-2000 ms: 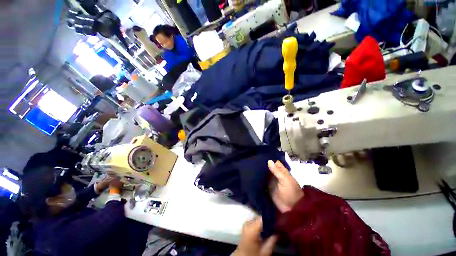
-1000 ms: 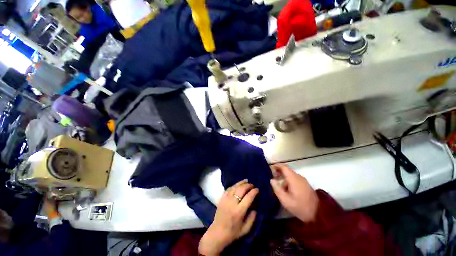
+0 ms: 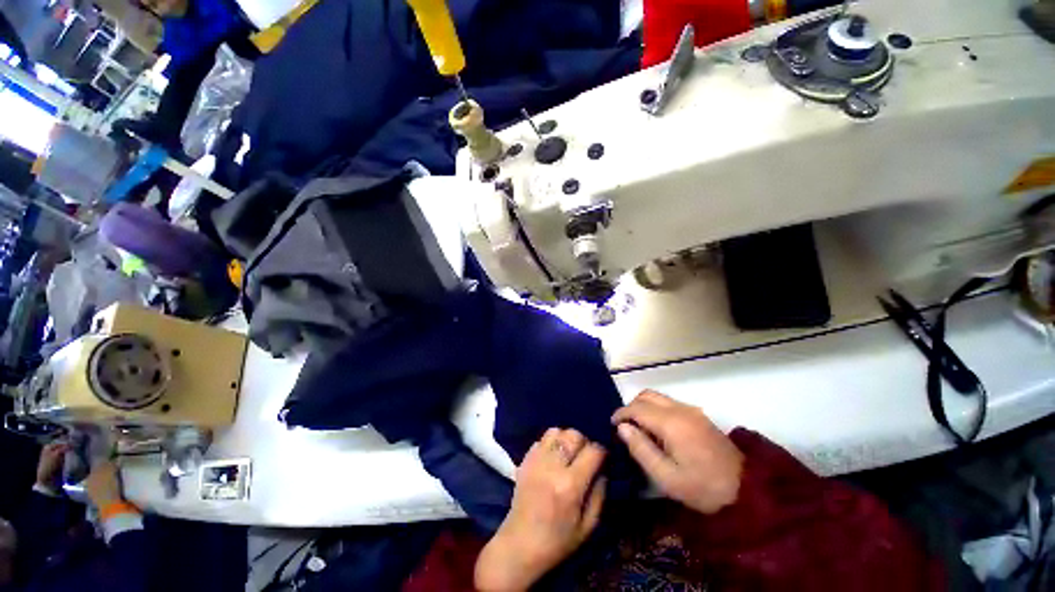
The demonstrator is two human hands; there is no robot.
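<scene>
A navy garment piece (image 3: 544, 364) lies on the white table from left of the machine head down to the table's front edge. My left hand (image 3: 546, 503) lies on its lower part with the fingers curled into the cloth. My right hand (image 3: 683, 449) pinches its right edge with thumb and fingers, close to my left hand. A grey garment panel (image 3: 307, 260) lies bunched behind and left of it, with a pale strip (image 3: 442, 220) beside it. The sewing machine (image 3: 694, 174) stands to the right, its lit needle area at the navy cloth's edge.
A black pad (image 3: 775, 278) lies under the arm. Black-handled snips (image 3: 935, 347) lie on the right. A yellow-handled screwdriver (image 3: 436, 35) stands on the machine head. A cream-yellow machine (image 3: 174, 364) and another person's hands (image 3: 102, 483) are at left. A navy pile (image 3: 336, 87) lies behind.
Both hands were lifted with the cloth at first; they are now down at the table's front edge, with the navy cloth spread flatter. In the last second my right hand has moved slightly nearer my left.
</scene>
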